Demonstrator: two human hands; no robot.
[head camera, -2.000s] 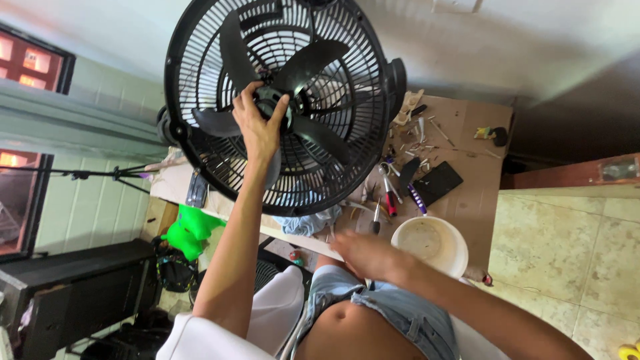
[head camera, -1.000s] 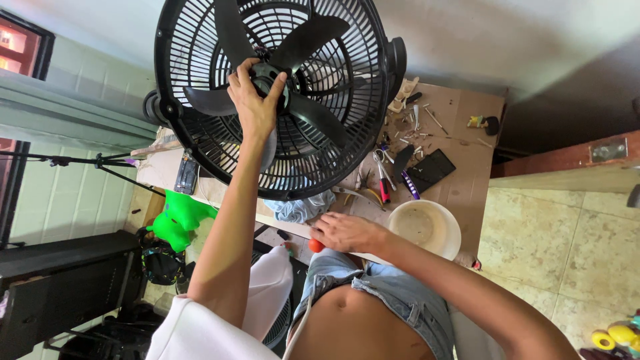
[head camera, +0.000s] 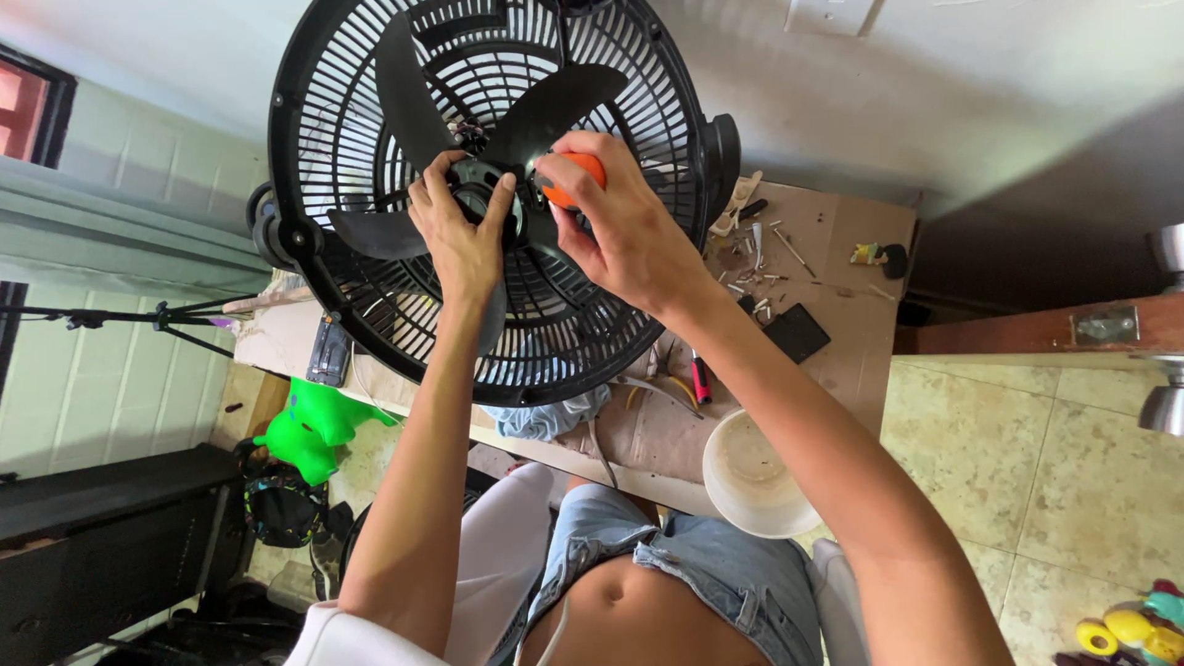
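A black fan with a round plastic grille (head camera: 592, 365) stands on the table, its dark blades (head camera: 402, 102) facing me. My left hand (head camera: 462, 217) grips the fan's hub (head camera: 476, 180), thumb and fingers spread around its rim. Just right of the hub, my right hand (head camera: 610, 213) is closed around an orange object (head camera: 578, 176), which looks like a short tool handle; its far end is hidden near the hub. Below the grille lie pliers (head camera: 661, 388) with yellow-and-black handles, a red-and-black handled tool (head camera: 701, 379) and a crumpled light-blue cloth (head camera: 550, 414).
The cardboard-covered table (head camera: 856, 370) holds scattered screws and small parts, a black flat object (head camera: 797, 333) and a small figurine (head camera: 867, 254). A white tub (head camera: 754, 472) sits at the near edge. A green inflatable toy (head camera: 314, 430) is at lower left, a tripod (head camera: 162, 317) behind it.
My right hand has moved from the table's near edge up to the fan hub, carrying the orange object it touched there one second ago. My left hand stays on the hub.
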